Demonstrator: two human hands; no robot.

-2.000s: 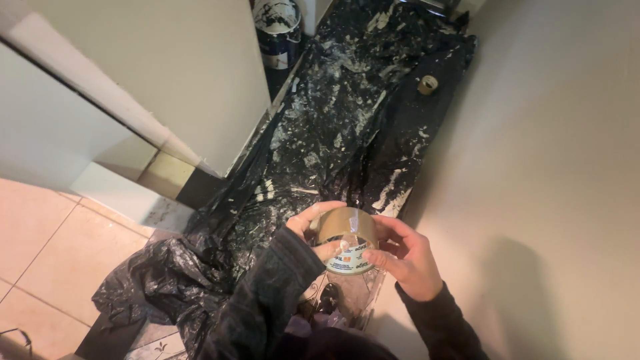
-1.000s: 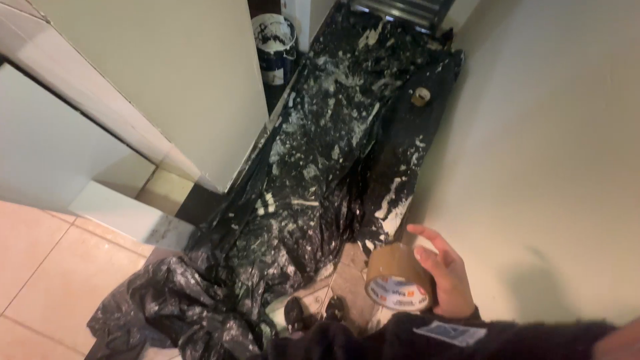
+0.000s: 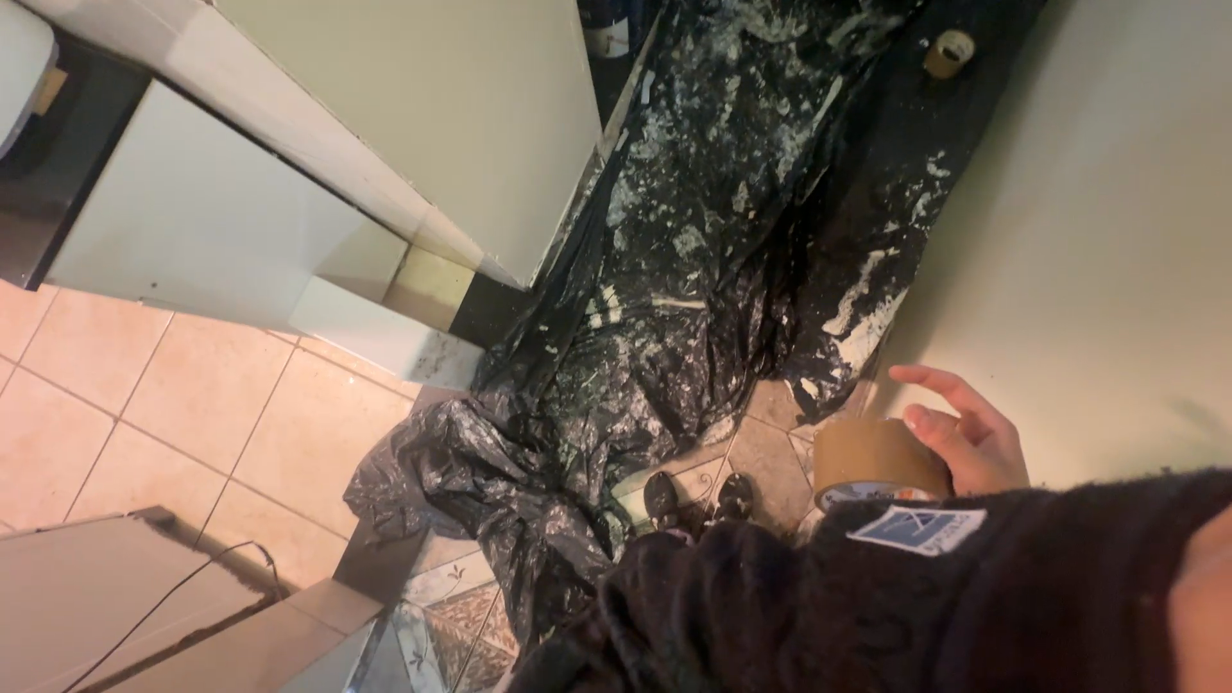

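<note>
A wide roll of brown packing tape [image 3: 878, 456] is in my right hand [image 3: 972, 433], at the right of the view above the floor. The thumb and fingers are at the roll's right side, with the index finger stretched out. A dark sleeve with a blue and white patch hides the lower part of the roll. My left hand is out of view. A crumpled black plastic sheet [image 3: 712, 241], spattered with white paint or plaster, covers the narrow floor strip. A second roll of brown tape [image 3: 949, 54] lies on the sheet's far right part.
A pale wall [image 3: 1107, 250] runs along the right. At the left stand a pale wall end [image 3: 443, 106] and a white panel [image 3: 231, 212]. A bucket [image 3: 608, 37] is partly visible at the top. Two dark shoes [image 3: 660, 499] stand on patterned tiles; beige tiles [image 3: 202, 395] lie left.
Two seconds ago both my hands held the tape roll; by one second ago only the right held it and the left was out of view. The view has since shifted, cutting off much of the bucket.
</note>
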